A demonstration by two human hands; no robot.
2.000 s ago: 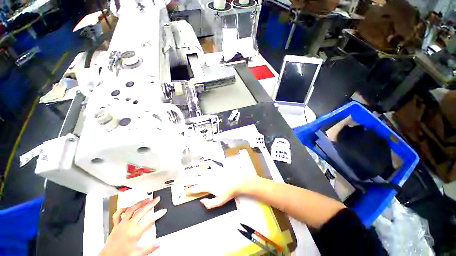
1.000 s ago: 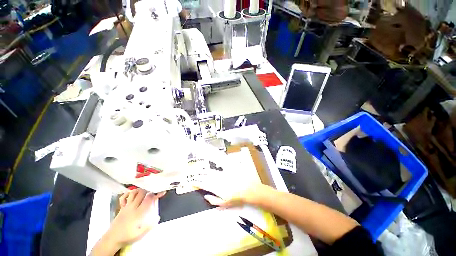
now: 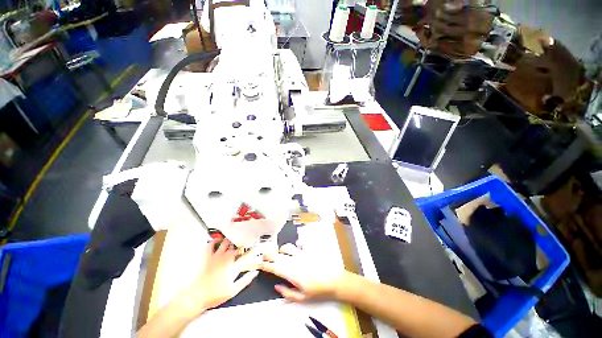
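The black panel (image 3: 254, 291) lies on the white positioning template (image 3: 264, 319), under the head of the white sewing machine (image 3: 228, 198). My left hand (image 3: 221, 274) lies flat at the panel's left part with its fingers spread. My right hand (image 3: 307, 272) rests on the panel's right part, its fingertips close to those of my left hand below the needle area. Neither hand visibly grips anything. The presser frame and any label under the head are hidden by my hands and the machine. The thread snips (image 3: 319, 328) lie near the template's lower edge, cut off by the picture.
Spare brand labels (image 3: 398, 224) lie on the dark tabletop at right. The right blue bin (image 3: 556, 254) holds black and grey pieces. The left blue bin (image 3: 63, 247) is at lower left. Black pieces (image 3: 119, 228) lie left of the head. A white-framed screen (image 3: 426, 140) stands behind.
My view has turned, so the machine sits further right in the picture. The template and panel have shifted relative to the machine head, and my hands have come closer together.
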